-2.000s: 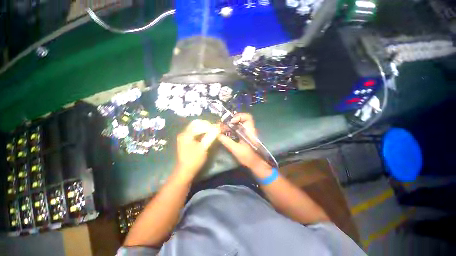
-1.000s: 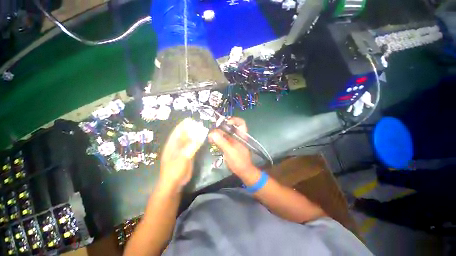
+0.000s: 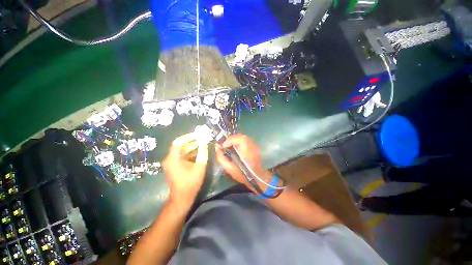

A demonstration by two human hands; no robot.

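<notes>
My left hand (image 3: 185,166) is shut on a small white plastic part (image 3: 204,134), held at the fingertips above the bench. My right hand (image 3: 239,158) is shut on the slim soldering iron (image 3: 219,135), its front end pointing up-left beside the white part; whether it touches cannot be told. The iron's pale cable runs back over the right wrist. Further white housings (image 3: 159,114) lie in a row before the grey duct (image 3: 194,75). Thin red, blue and black wires (image 3: 265,77) are heaped to the right of them.
Finished assemblies (image 3: 127,147) lie loosely at left. A black parts tray (image 3: 47,243) holds boards with yellow spots at far left. The soldering station (image 3: 344,67) with red digits stands at right. A blue round stool seat (image 3: 399,140) and a cardboard box (image 3: 315,189) are beyond the bench's near edge.
My left hand has come up with the white part, which now shows clearly between the fingertips. The iron is tilted more steeply. The whole view has shifted, with the bench things appearing further left.
</notes>
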